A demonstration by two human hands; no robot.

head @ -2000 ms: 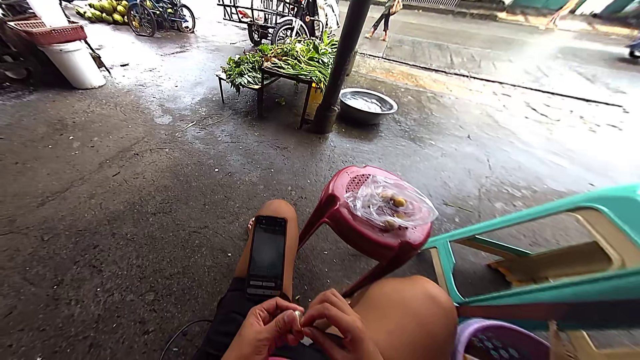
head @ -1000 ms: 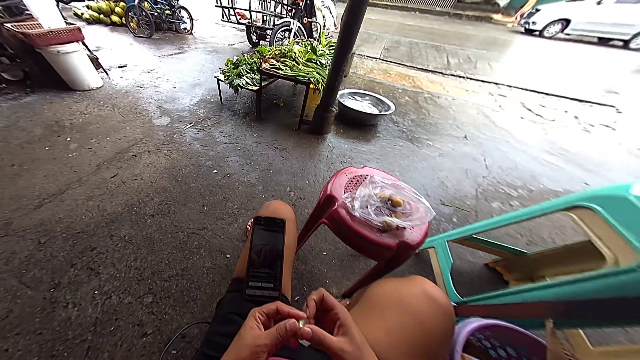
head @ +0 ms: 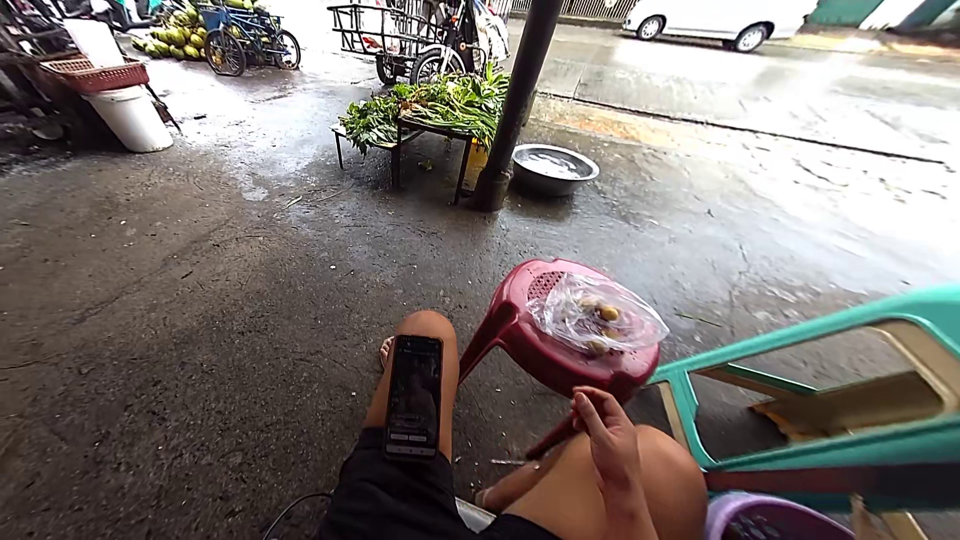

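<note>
My right hand (head: 609, 431) is raised over my right thigh, just in front of the dark red plastic stool (head: 525, 337). Its thumb and fingertips are drawn together; whether something small is between them cannot be told. On the stool's seat lies a clear plastic bag (head: 562, 311) with several small round brownish fruits (head: 608, 313). My left hand is out of view. A smartphone (head: 414, 394) with its dark screen lit rests on my left thigh.
A teal plastic stool (head: 795, 330) lies on its side at the right, above a purple basket (head: 724, 514). Ahead stand a dark post (head: 517, 105), a metal basin (head: 555, 169) and low tables bearing leafy greens (head: 450, 101). A white bucket (head: 131, 120) is at the left.
Both hands were together at the lower middle, fingertips meeting. My right hand has since moved toward the red stool, and my left hand has left the view. A white vehicle has come along the road.
</note>
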